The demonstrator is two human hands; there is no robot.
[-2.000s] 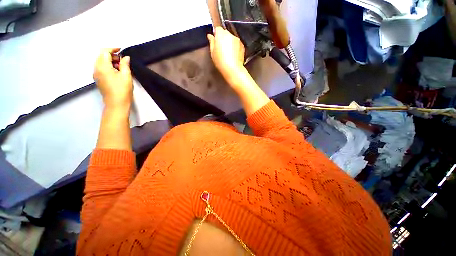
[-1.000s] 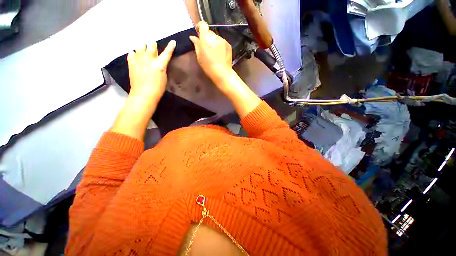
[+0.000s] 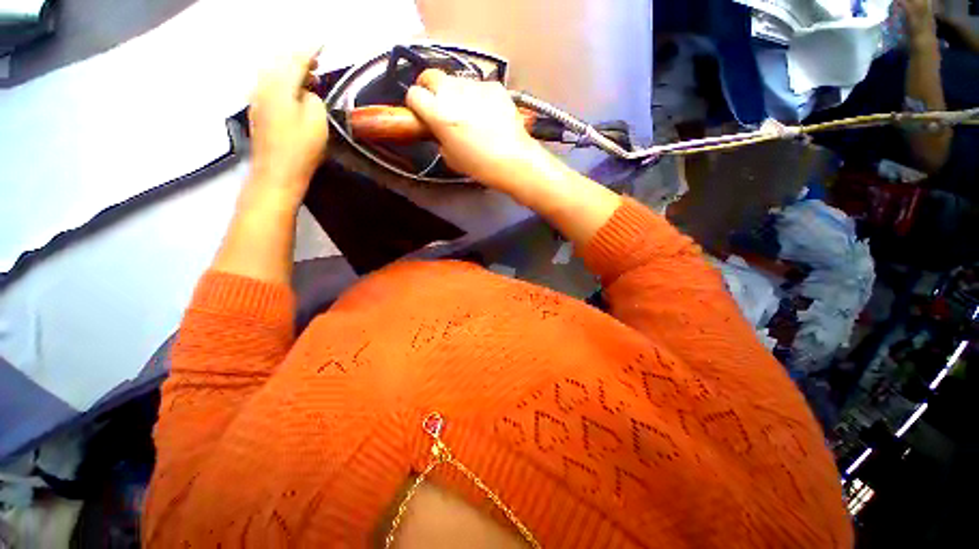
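A steam iron (image 3: 376, 86) lies over the right end of the pale garment panel (image 3: 118, 139) and its dark strip. My right hand (image 3: 462, 120) is closed on the iron's orange-brown handle (image 3: 389, 123). My left hand (image 3: 286, 123) is just left of the iron, on the dark strip at the panel's edge; its fingertips are partly hidden, so its grip is unclear. A dark pointed flap (image 3: 376, 218) hangs toward my body below the iron. A dark seam line (image 3: 129, 203) runs left along the panel.
The iron's hose and cord (image 3: 730, 141) run off to the right. Lilac table cover (image 3: 590, 54) shows at the right end. Folded white and blue cloth (image 3: 821, 54) is at upper right, near another person's arm (image 3: 923, 86). Cloth scraps (image 3: 821, 268) lie below on the right.
My right hand has let go of the strip's edge and taken the iron's handle; the iron has moved left onto the strip. My left hand has moved slightly left.
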